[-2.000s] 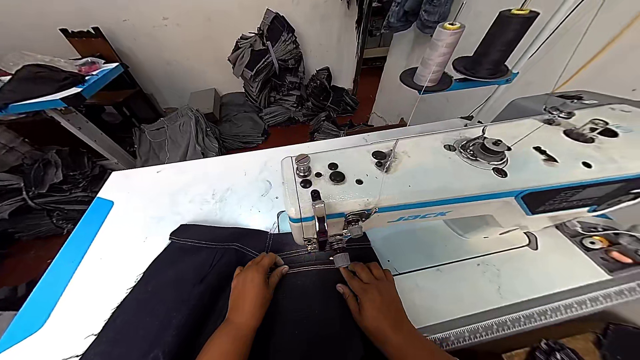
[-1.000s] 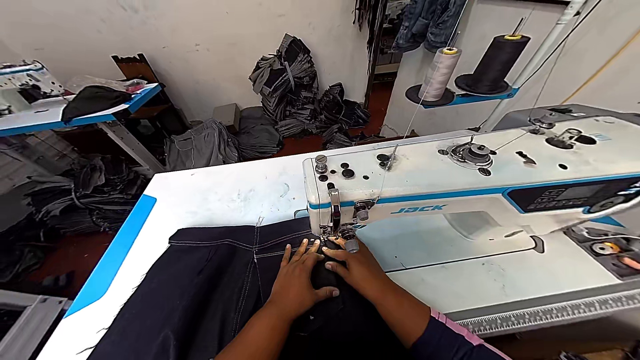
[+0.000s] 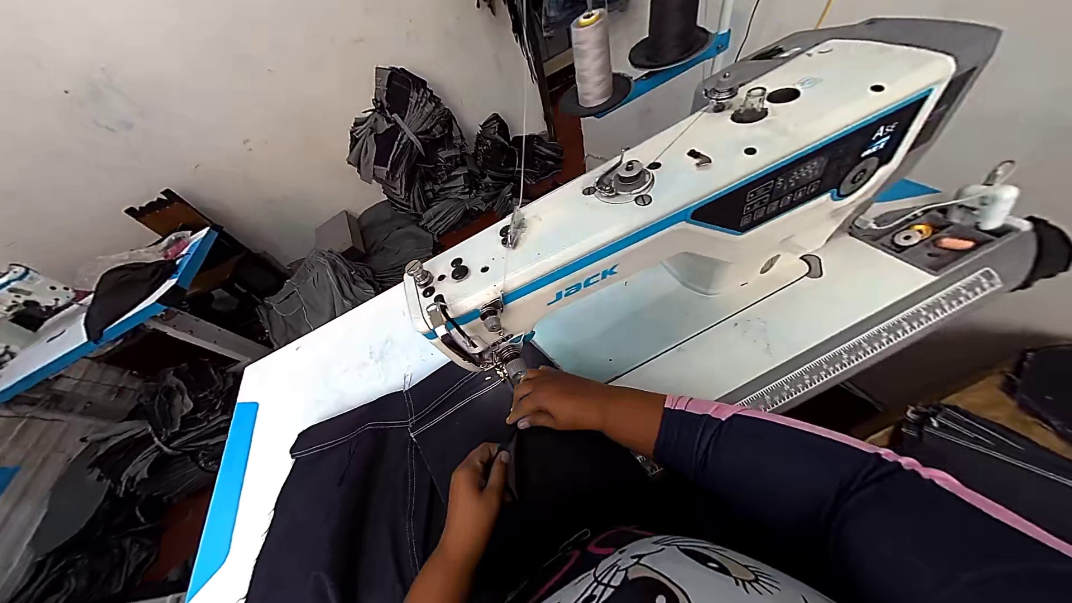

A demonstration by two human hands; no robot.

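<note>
A dark denim garment piece with pale double stitching lies on the white machine table, its upper edge running under the head of a Jack sewing machine. Just below the needle area, my right hand has its fingers closed at the cloth edge beside the presser foot. My left hand pinches a fold of the dark cloth between thumb and fingers, nearer my body. The needle and presser foot are largely hidden by the machine head and my right fingers.
Thread cones stand behind the machine. A measuring tape strip runs along the front table edge, near a tray with bobbins. Bundles of dark cloth are heaped by the wall. Another blue-edged table stands at left.
My left hand has moved from flat on the cloth near the needle toward my body and now pinches a fold. My right hand remains near the presser foot. The view has turned.
</note>
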